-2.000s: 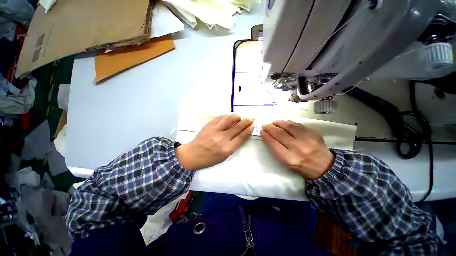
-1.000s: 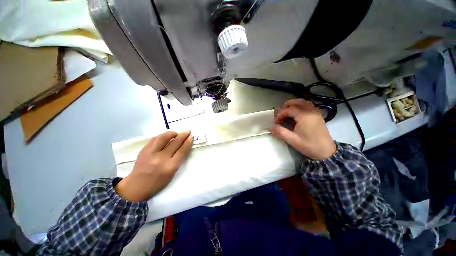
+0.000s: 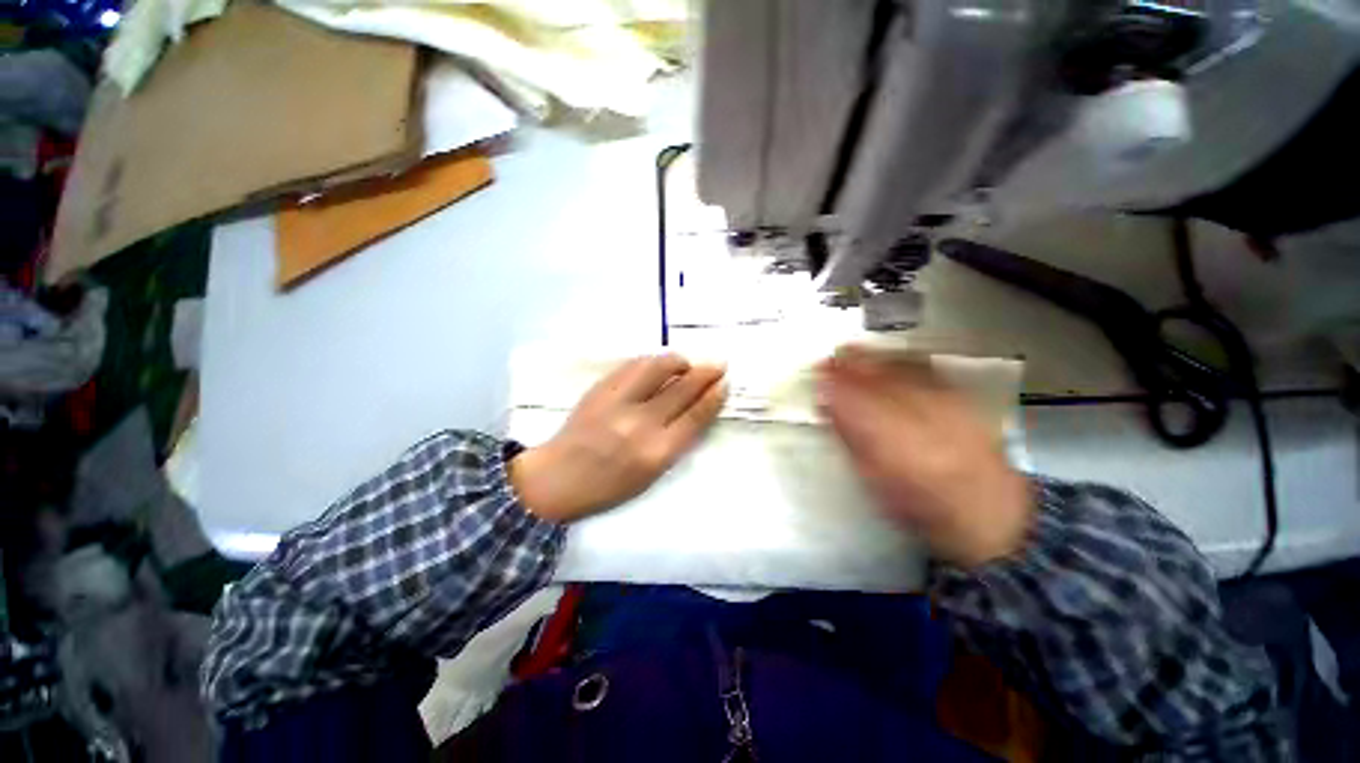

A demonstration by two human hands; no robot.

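A cream fabric panel (image 3: 746, 514) lies on the pale table in front of me, with a long narrow folded strip (image 3: 970, 380) along its far edge. My left hand (image 3: 619, 435) lies flat on the strip's left part, fingertips near its middle. My right hand (image 3: 925, 455) is blurred over the right part, fingertips at the strip; whether it grips anything is unclear. A small white piece (image 3: 749, 400) shows faintly between the hands, overexposed. The presser foot and needle area (image 3: 835, 291) is just beyond the strip, under the grey-white sewing machine head (image 3: 925, 119).
Black-handled scissors (image 3: 1111, 306) lie right of the needle, beside a black cable (image 3: 1265, 447). Brown cardboard (image 3: 284, 112), an orange-brown card (image 3: 373, 221) and cream cloth (image 3: 522, 52) are at the top left. Grey cloth pieces lie on the floor at left.
The view has swung back left since one second ago. My right hand has moved from the strip's right end in toward the middle. My left hand stays on the strip.
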